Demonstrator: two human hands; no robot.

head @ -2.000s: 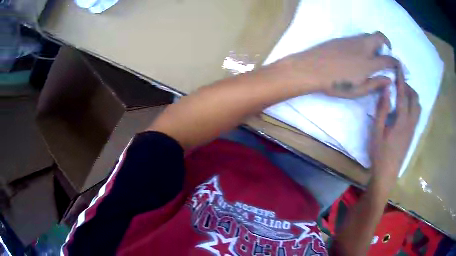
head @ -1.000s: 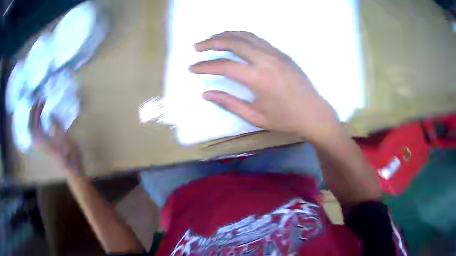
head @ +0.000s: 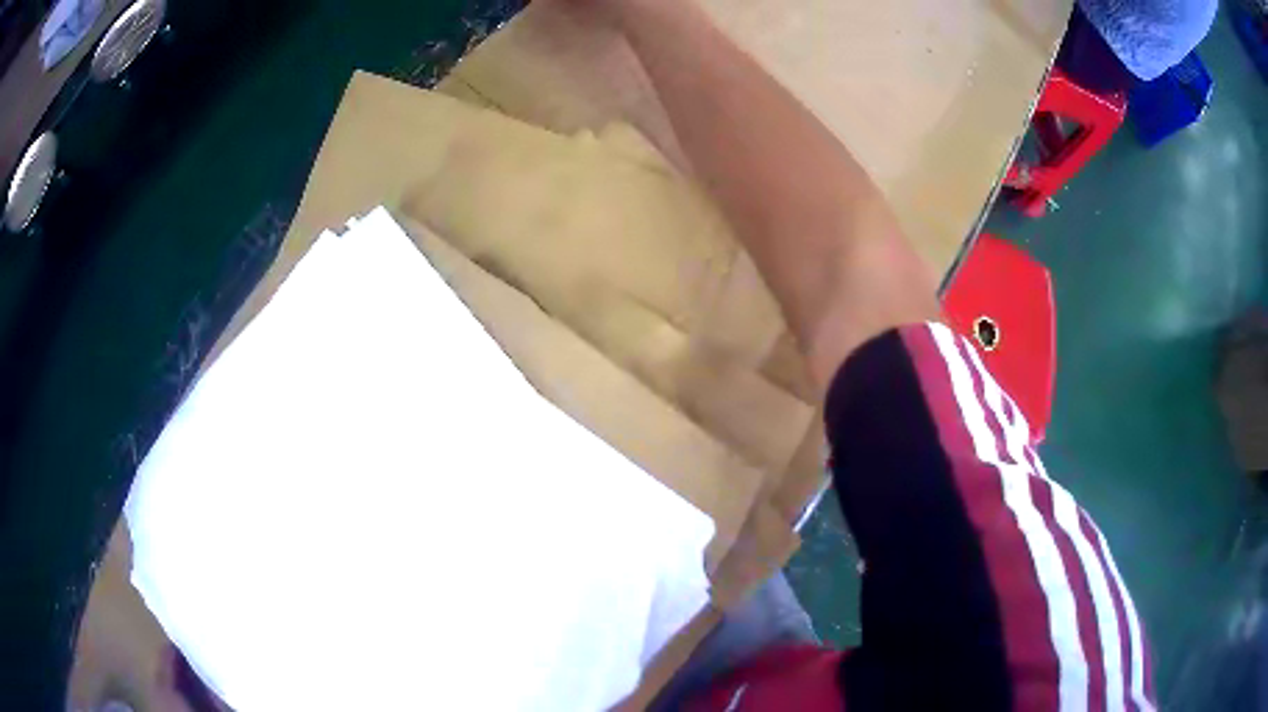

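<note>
A stack of white tissue paper [head: 403, 487] lies in the lower left of the view, overexposed, with an uneven edge. Brown kraft paper sheets [head: 556, 209] lie under and beside it, creased. My right forearm reaches up across the brown paper to the top edge of the picture, where my right hand is cut off. My left hand is out of the picture. No metal piece shows on the white stack.
Two shiny round metal pieces [head: 128, 39] [head: 31, 181] lie along the dark green belt [head: 264, 153] at upper left. A red stool [head: 1004, 327] and another red stool [head: 1064, 132] stand beyond the bench's right edge, with a blue one [head: 1171, 100] near them.
The view has swung to the right, along the bench. The white wrapped pieces at the left and my left hand have left the picture. My right hand has moved off the white stack and beyond the top edge.
</note>
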